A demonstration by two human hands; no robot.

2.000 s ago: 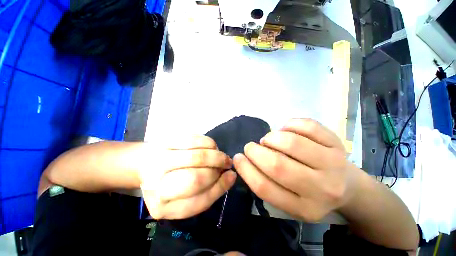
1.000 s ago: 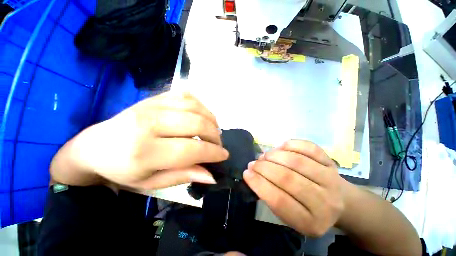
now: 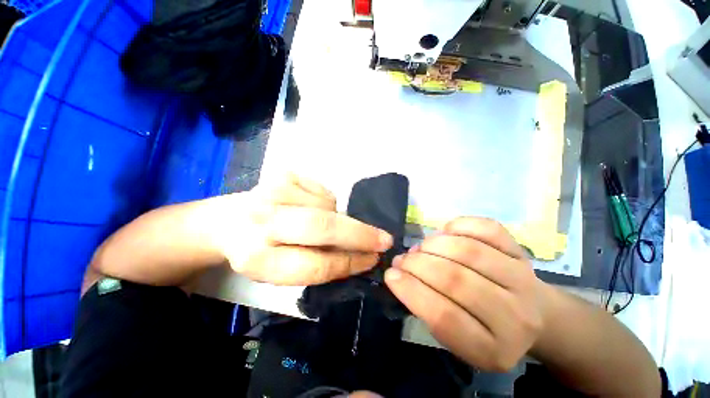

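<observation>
A small black bag piece (image 3: 380, 204) stands up between my hands, above the near edge of the white plate. A black zipper gusset panel (image 3: 342, 322) hangs below it toward my lap, with a thin silvery zip line down its middle. My left hand (image 3: 307, 237) pinches the bag piece from the left with fingertips and thumb. My right hand (image 3: 467, 291) pinches the fabric at the right, its fingertips almost touching those of my left hand. The fingers hide where the two pieces meet.
The white sewing machine head (image 3: 424, 31) and its brass-coloured clamp (image 3: 442, 75) are at the top. Yellow tape (image 3: 551, 171) edges the plate. Blue crates (image 3: 78, 171) and a dark fabric heap (image 3: 206, 62) are left. Green-handled snips (image 3: 622, 218) with a black cord lie right.
The view has shifted slightly. My left hand has closed in rightward beside my right fingertips, and the bag piece now stands narrower and more upright.
</observation>
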